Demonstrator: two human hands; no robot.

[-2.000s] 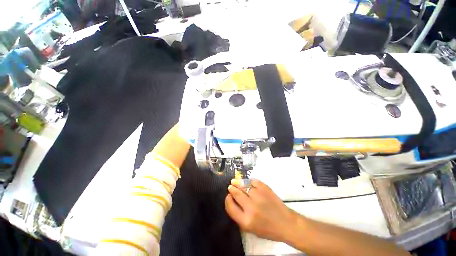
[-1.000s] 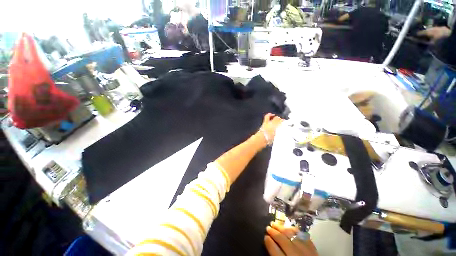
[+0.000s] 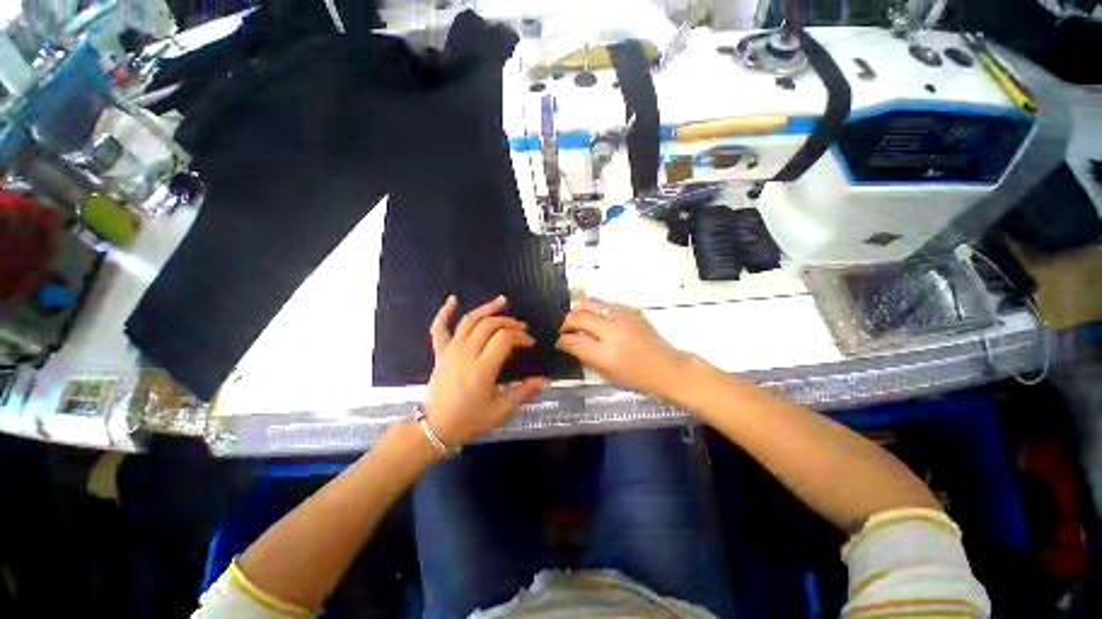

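The black ribbed garment piece (image 3: 447, 242) lies flat from the back left to the table's front edge, with a forked outline. Its right edge runs beside the needle area of the white sewing machine (image 3: 713, 91). My left hand (image 3: 474, 369) lies on the piece near its front end, fingers spread and bent. My right hand (image 3: 616, 345) is at the piece's front right edge, fingertips together on the cloth below the presser foot (image 3: 558, 224). The fabric under the right fingertips is partly hidden.
Black labels (image 3: 735, 242) lie in front of the machine head. A clear plastic tray (image 3: 900, 302) is at the right. A measuring tape (image 3: 351, 426) runs along the front edge. A wooden-coloured stick (image 3: 731, 126) and black strips (image 3: 641, 115) are on the head. Blue bin edges show below.
The view has tilted down and shifted. My left hand has come from beyond the machine head to the front of the piece. My right hand has moved from the needle to the piece's front right edge.
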